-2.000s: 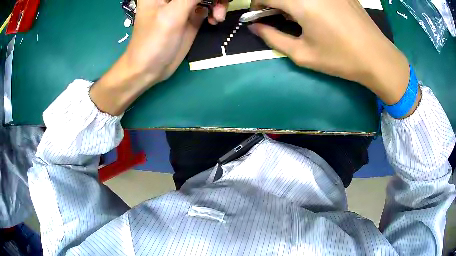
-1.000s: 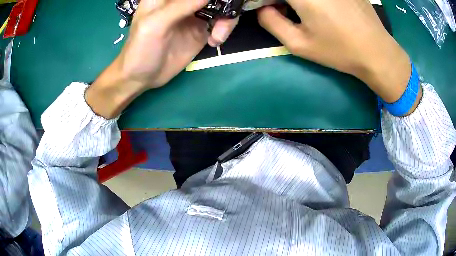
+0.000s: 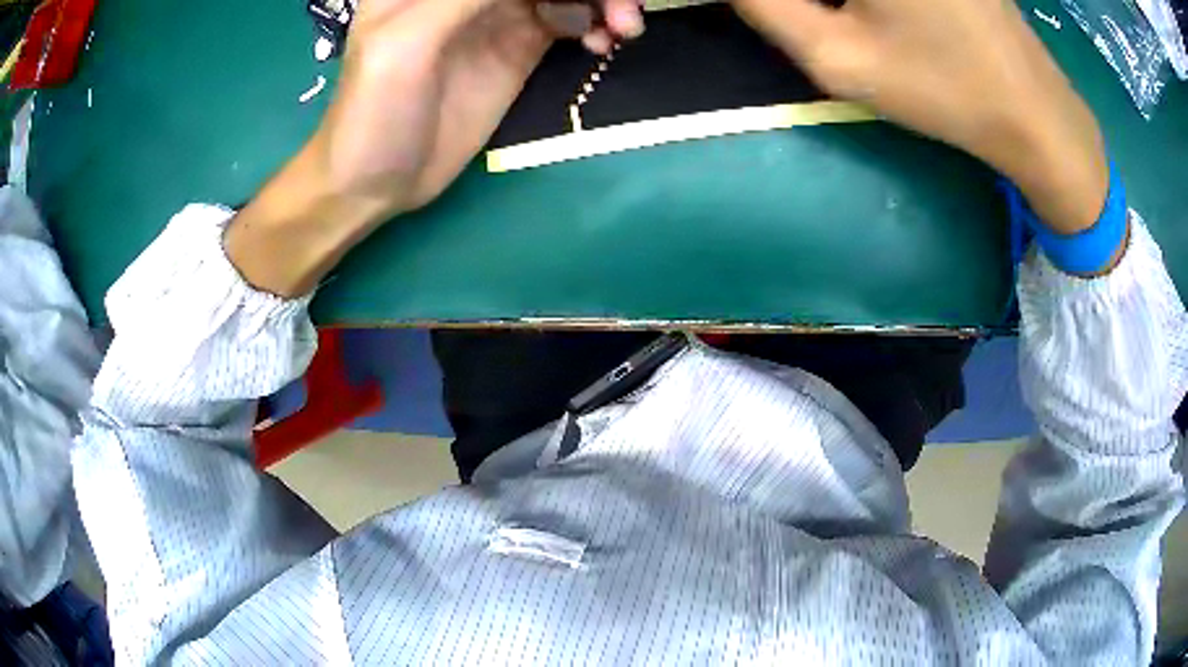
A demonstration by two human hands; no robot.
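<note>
My left hand [image 3: 424, 104] is at the top edge, its fingers curled around the dark device housing, of which only a small dark bit shows; the rest is cut off by the frame. My right hand [image 3: 938, 78] is at upper right over the black carrier strip [image 3: 704, 72]; its fingertips are cut off by the top edge and no tweezers show. The strip has a pale yellow long edge. A diagonal row of tiny pale squares [image 3: 586, 91] lies on it, below my left fingertips.
A red parts bin [image 3: 52, 42] is at far left. Small white-and-black parts [image 3: 326, 26] and a white sliver [image 3: 313, 90] lie left of my left hand. A clear bag [image 3: 1123, 52] is at upper right. A coworker's sleeve [image 3: 33, 404] shows at the left edge.
My right hand has moved right and up, away from my left hand. The housing has gone almost out of view at the top, and the row of pale squares shows again.
</note>
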